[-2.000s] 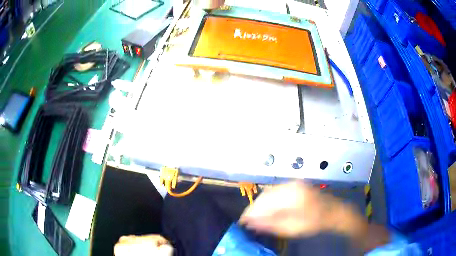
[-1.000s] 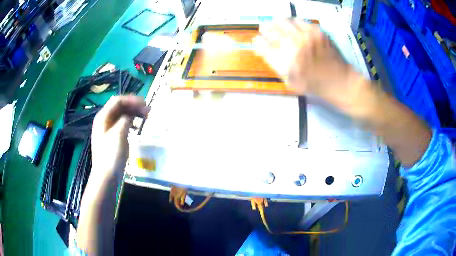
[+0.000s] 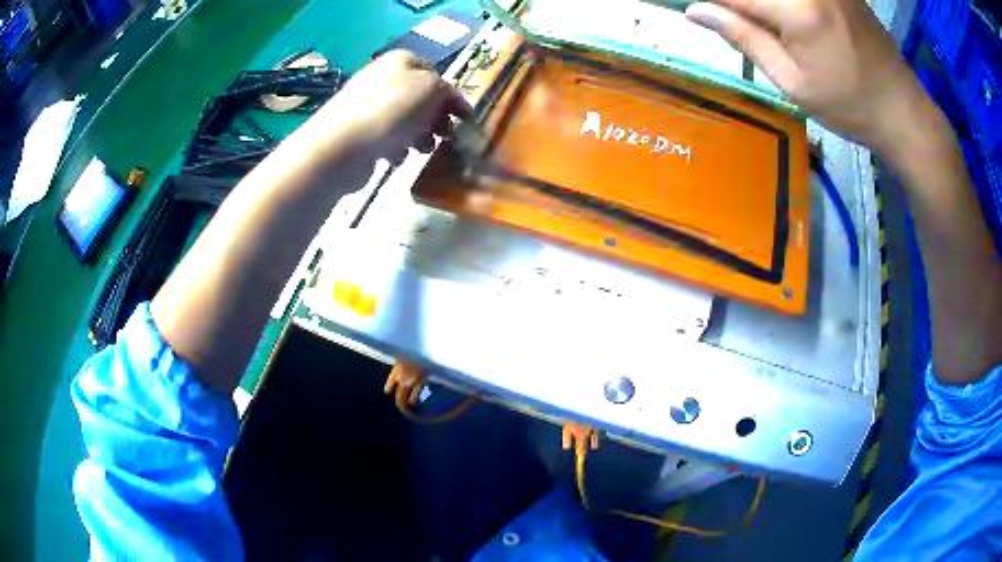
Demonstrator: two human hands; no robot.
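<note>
The orange fixture plate [image 3: 659,148], with white writing "A1020DM", lies on the machine bed. A thin black rectangular outline [image 3: 782,209] runs around its face; at the left it is blurred, and I cannot tell groove from loose frame there. My left hand [image 3: 412,104] is at the plate's left edge, fingertips bent together over the dark blurred corner; whether they grip it is unclear. My right hand [image 3: 813,55] is above the plate's far right edge, fingers apart and seemingly empty. The pale green cover [image 3: 637,49] is raised behind the plate.
The white machine bed [image 3: 483,318] has round buttons [image 3: 685,409] at its front and orange connectors [image 3: 407,384] below. On the green bench at left are stacked black frames [image 3: 143,258], tangled frames [image 3: 225,121] and a shiny small panel [image 3: 93,209]. A blue tube [image 3: 837,209] is at right.
The green cover has gone from over the orange plate to behind it. My left hand has moved up to the plate's left corner; my right hand has moved from over the plate to its far right.
</note>
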